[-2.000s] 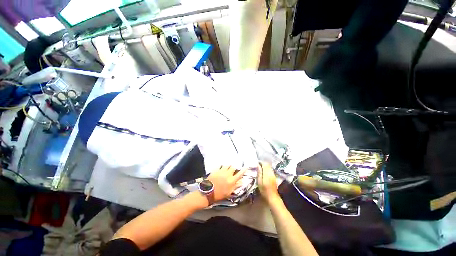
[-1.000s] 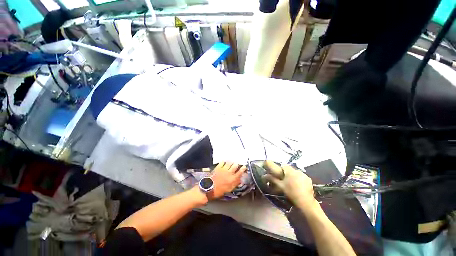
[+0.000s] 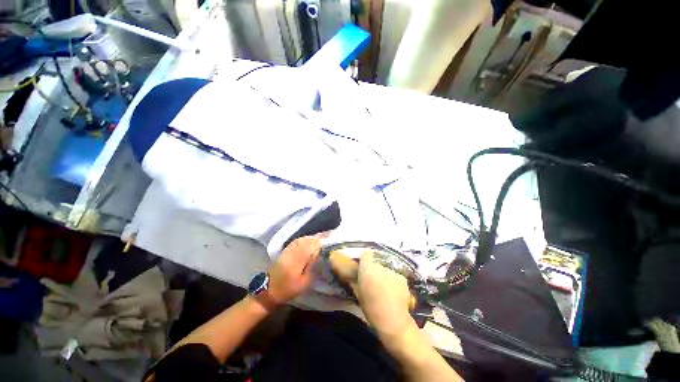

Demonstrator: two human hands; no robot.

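A white garment [image 3: 224,175] with a black-and-white checked seam lies over the navy pressing board [image 3: 160,112]. My right hand [image 3: 384,295] is closed around the tan handle of the steam iron [image 3: 376,254], which rests on the garment's near edge. My left hand [image 3: 297,267], with a watch on the wrist, lies at the garment edge just left of the iron, beside a dark patch [image 3: 320,222]. Its fingertips are partly hidden, and I cannot tell if it grips the cloth. The iron's soleplate is mostly hidden.
The dark iron rest pad [image 3: 511,298] lies at the right. Black hoses [image 3: 498,194] loop from the iron to the right. A blue support arm [image 3: 339,48] stands behind the board. A machine with gauges [image 3: 97,82] is at the left. Beige cloth [image 3: 104,317] lies on the floor.
My right hand took hold of the iron at the pad and moved it left onto the garment's near edge. My left hand shifted left. The view has tilted down.
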